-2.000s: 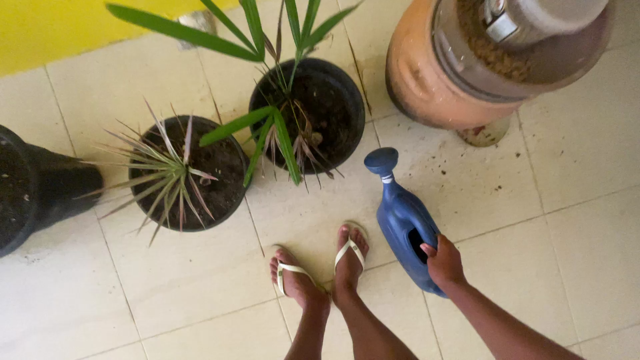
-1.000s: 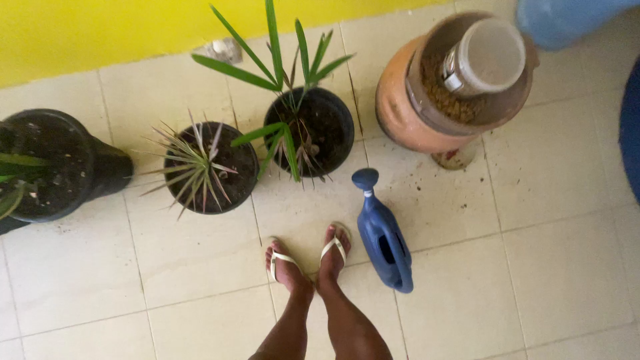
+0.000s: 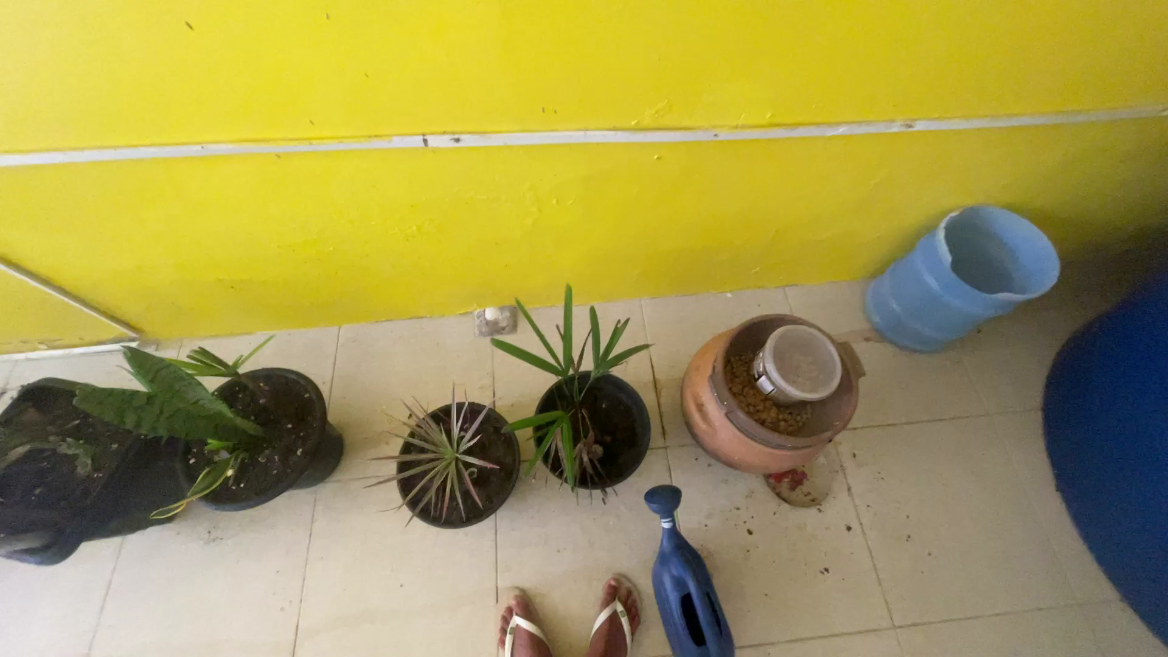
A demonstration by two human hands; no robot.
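Observation:
Neither my left hand nor my right hand is in view. A blue plastic watering can (image 3: 691, 584) stands on the tiled floor at the bottom, just right of my feet in white flip-flops (image 3: 570, 625); its round rose points toward the wall. Above and left of it is a black pot (image 3: 630, 401) with a green palm-like plant (image 3: 568, 370). Beside that stands another black pot (image 3: 502, 493) with a spiky reddish-green plant (image 3: 449, 459). A terracotta pot (image 3: 712, 411) holds brown pebbles (image 3: 750, 392) and a lidded clear plastic tub (image 3: 797, 363).
Along the yellow wall (image 3: 547, 219) at left are a black pot (image 3: 319, 438) with a broad-leaved plant (image 3: 173, 401) and a dark planter (image 3: 36, 538). A light blue cut plastic container (image 3: 922, 292) stands at right. A large dark blue rounded object (image 3: 1113, 438) fills the right edge.
My right hand was on the watering can's handle two seconds ago; it has let go and left the view, and the can stays on the floor. The view has shifted up toward the wall.

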